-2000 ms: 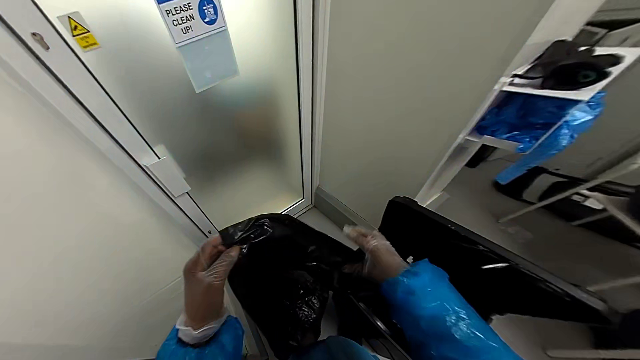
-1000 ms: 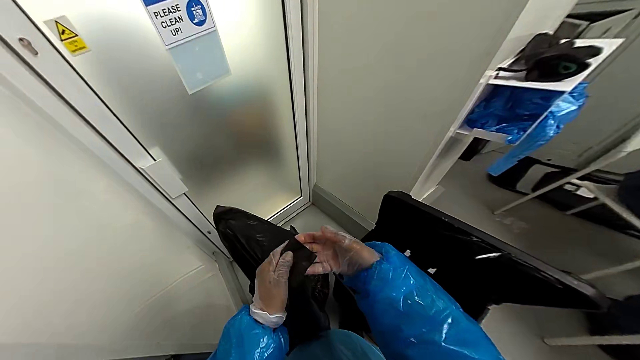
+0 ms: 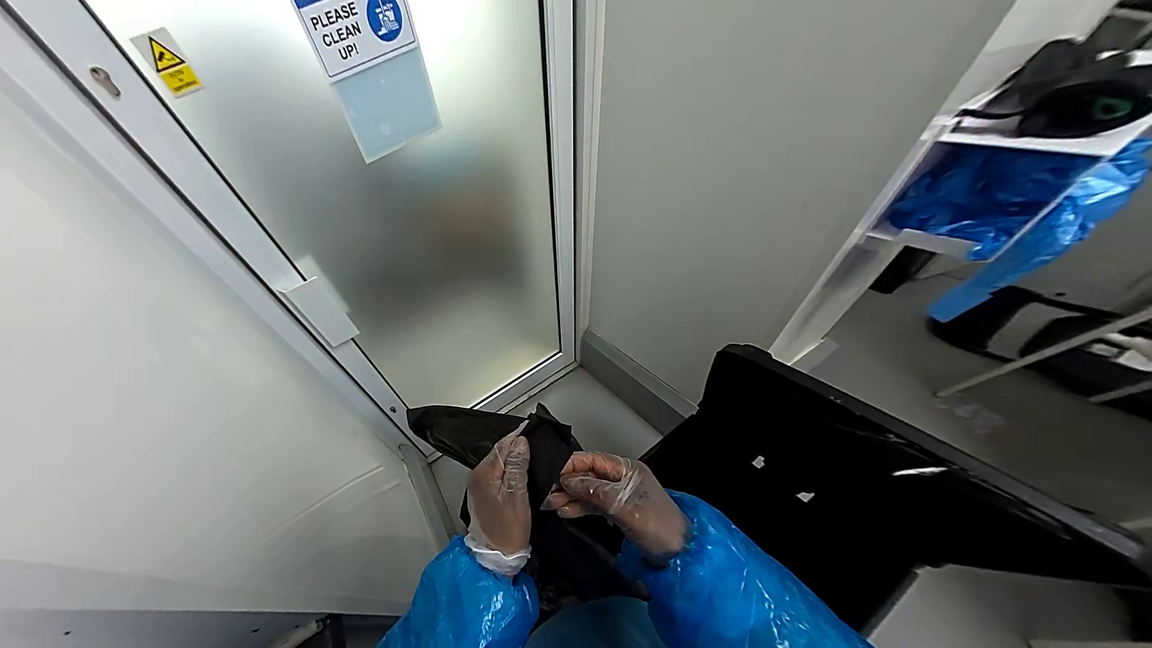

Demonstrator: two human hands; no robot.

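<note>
In the head view, a black plastic bag hangs in front of me at the bottom centre, its upper edge bunched into a fold. My left hand, in a clear disposable glove and a blue plastic sleeve, grips the bunched part between thumb and fingers. My right hand, gloved and sleeved the same way, pinches the edge of the bag just right of it. The fingertips of the two hands are close together. The lower part of the bag is partly hidden by my hands and sleeves.
A frosted glass door with signs stands ahead. At right lies a large black panel or lid with small white scraps. Beyond it a white shelf unit holds blue plastic and black items. A white wall borders the left.
My hands, wide apart on the bag's rim two seconds ago, have come together at its centre. The bag's spread opening has been gathered into a narrow fold.
</note>
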